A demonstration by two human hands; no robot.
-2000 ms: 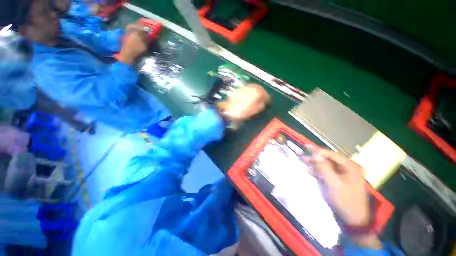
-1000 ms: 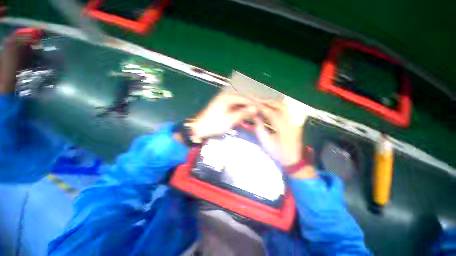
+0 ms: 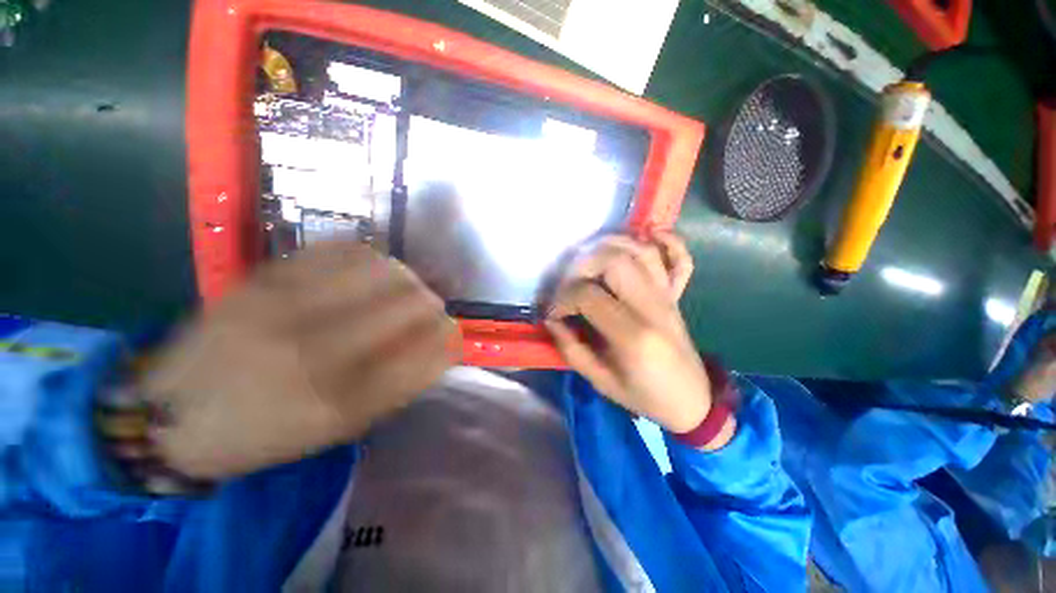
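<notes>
An open-backed tablet [image 3: 405, 209] lies in a red fixture [image 3: 440, 46]. Its silver battery [image 3: 521, 191] glares white at the right and its circuit board [image 3: 319, 174] is at the left. My left hand [image 3: 307, 359] is blurred over the fixture's lower left side; its fingertips are hidden, so I cannot tell if it holds anything. My right hand [image 3: 631, 319] is at the tablet's lower right corner, fingers bent over the fixture's edge. Whether something is between its fingertips cannot be seen.
A yellow electric screwdriver [image 3: 880, 180] and a round dark screw dish [image 3: 767, 151] lie right of the fixture. An adhesive-strip sheet with a white end [image 3: 620, 41] is behind it. Part of another red fixture [image 3: 940, 21] shows at top right. Another person's blue sleeve [image 3: 1007, 371] is at the right.
The view has moved closer over the tablet. My hands were together at the fixture's far side; now they are apart at its near side. The heap of small parts has mostly left the view.
</notes>
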